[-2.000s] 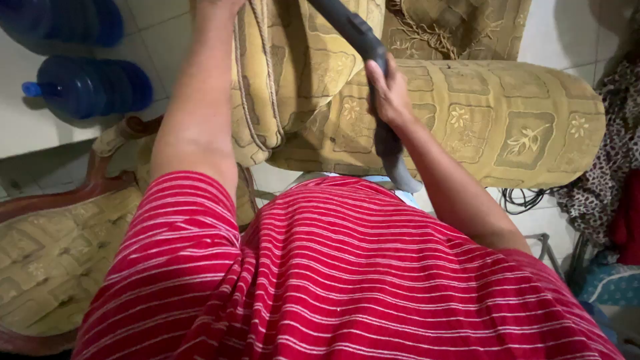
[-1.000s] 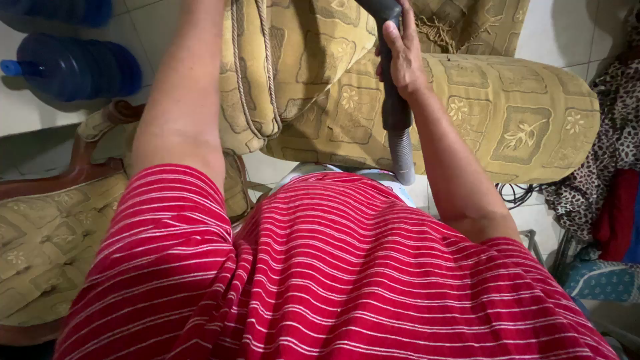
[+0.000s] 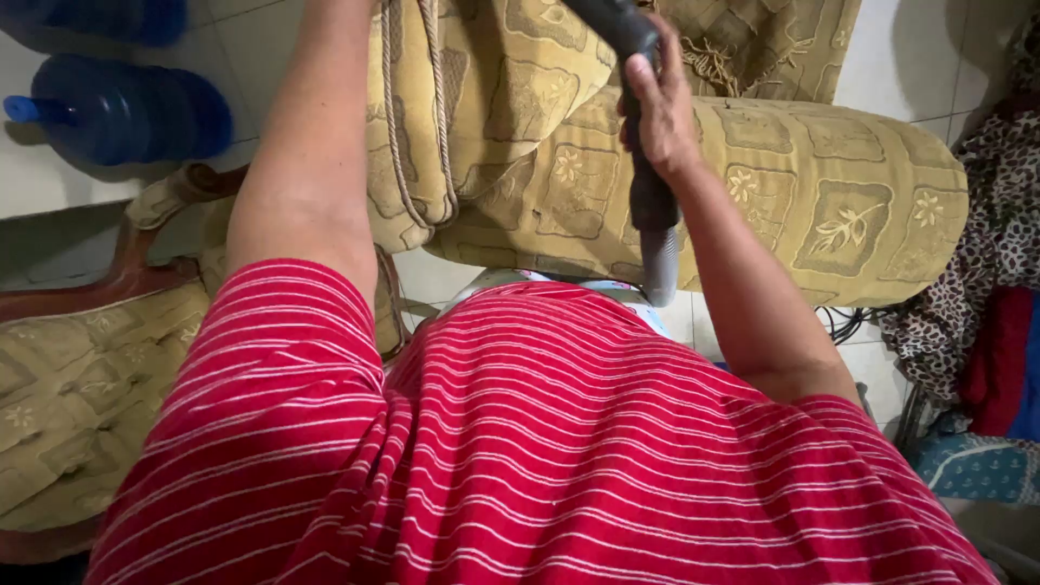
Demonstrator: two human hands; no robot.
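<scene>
In my right hand (image 3: 662,106) is the black handle of a vacuum cleaner hose (image 3: 652,195); my fingers wrap around it just below its bend. From the lower end of the handle a grey ribbed hose (image 3: 660,264) runs down beside my belly. The upper end of the tube leaves the view at the top. Behind it lies patterned gold upholstery with a rounded roll (image 3: 812,195) and a corded cushion (image 3: 487,81). My left arm reaches up along the cushion's left side, and its hand is beyond the top edge.
Blue water bottles (image 3: 134,110) lie at the upper left. Below them is a wooden-framed chair with a patterned seat (image 3: 73,398). Leopard-print cloth (image 3: 995,211) hangs at the right, with black cables (image 3: 845,323) on the tiled floor and fringed fabric (image 3: 764,49) at the top.
Since two seconds ago, my right hand and the hose handle have moved to the right over the upholstery. The handle now points more steeply down. My left hand has left the view at the top.
</scene>
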